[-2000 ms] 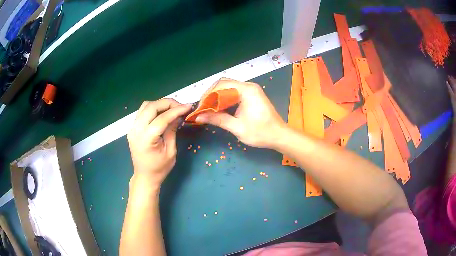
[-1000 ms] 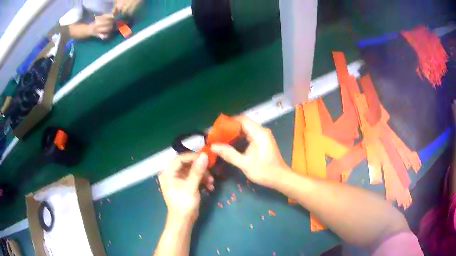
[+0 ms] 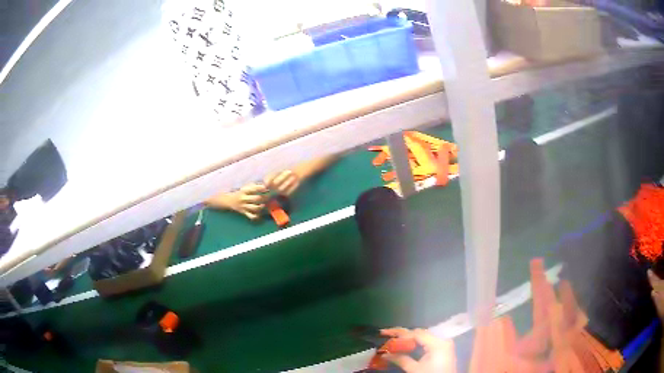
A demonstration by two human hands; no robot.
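Observation:
My right hand [image 3: 429, 353] is at the bottom edge, partly cut off, with its fingers closed on an orange strap [image 3: 384, 357]. A thin dark shape, perhaps the black ring, shows just left of the fingertips, blurred. My left hand is not in view. Orange straps [image 3: 560, 328] lie in a pile at the lower right, beside the post.
A pale post [image 3: 469, 182] stands right of centre. Beyond the green line, another person's hands [image 3: 268, 195] hold a black part with an orange strap. A black speaker with an orange tab [image 3: 169, 321] stands on the line. A blue bin [image 3: 338, 65] sits on the shelf.
The view has tilted up, so the work and my right hand now sit at the bottom edge. My left hand has left the picture. The shelf and blue bin have come into view.

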